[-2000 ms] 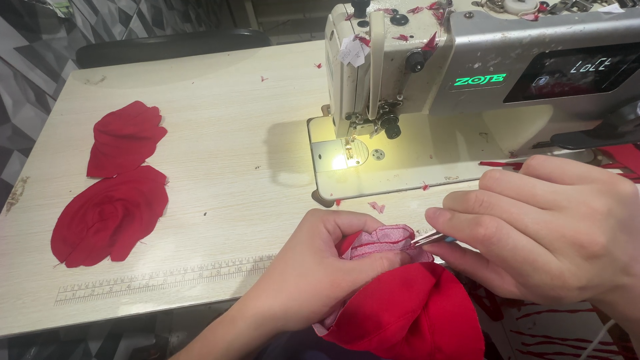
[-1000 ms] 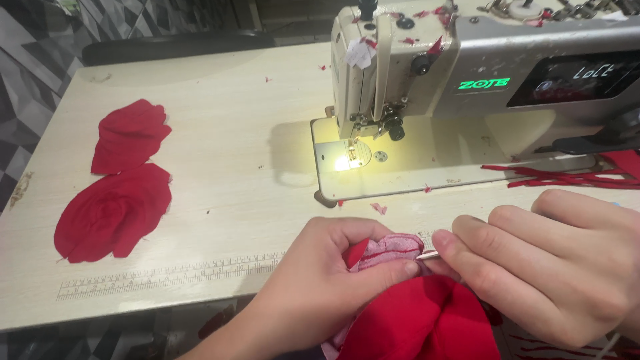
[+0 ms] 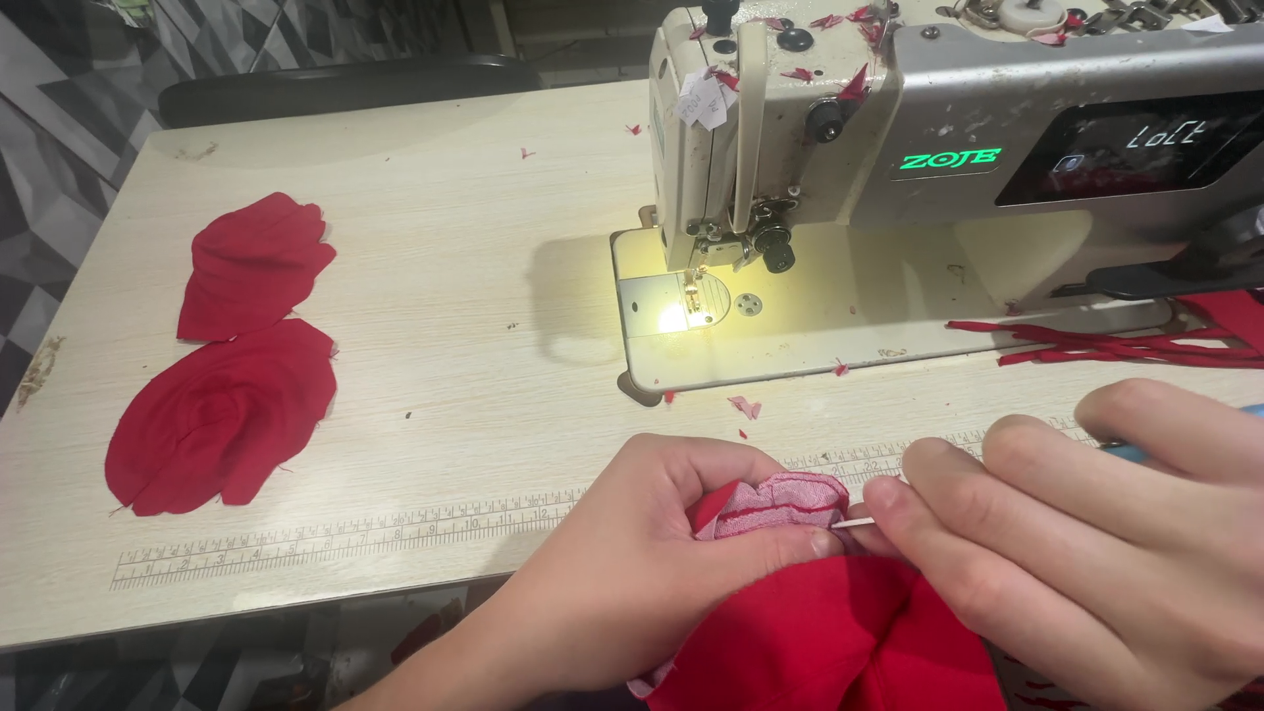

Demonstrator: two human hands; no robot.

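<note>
My left hand (image 3: 681,533) pinches a red fabric piece (image 3: 810,632) near the table's front edge, thumb on top of its folded seam edge with the pale pink wrong side out. At that edge my right hand (image 3: 1066,533) grips a thin, pale-tipped tool (image 3: 854,522), its tip touching the fabric beside my left thumb. Most of the tool is hidden by the fingers; a blue part (image 3: 1126,452) shows behind them, and whether it belongs to the tool I cannot tell. The rest of the red fabric hangs below both hands.
A ZOJE sewing machine (image 3: 948,118) stands at the back right, its lamp lit over the needle plate (image 3: 681,301). Two red fabric pieces (image 3: 257,262) (image 3: 222,420) lie at left. Red strips (image 3: 1096,346) lie at right. A printed ruler scale (image 3: 346,540) runs along the front edge.
My right hand has moved from above the fabric edge to its right side, lower down. The left hand still holds the red fabric.
</note>
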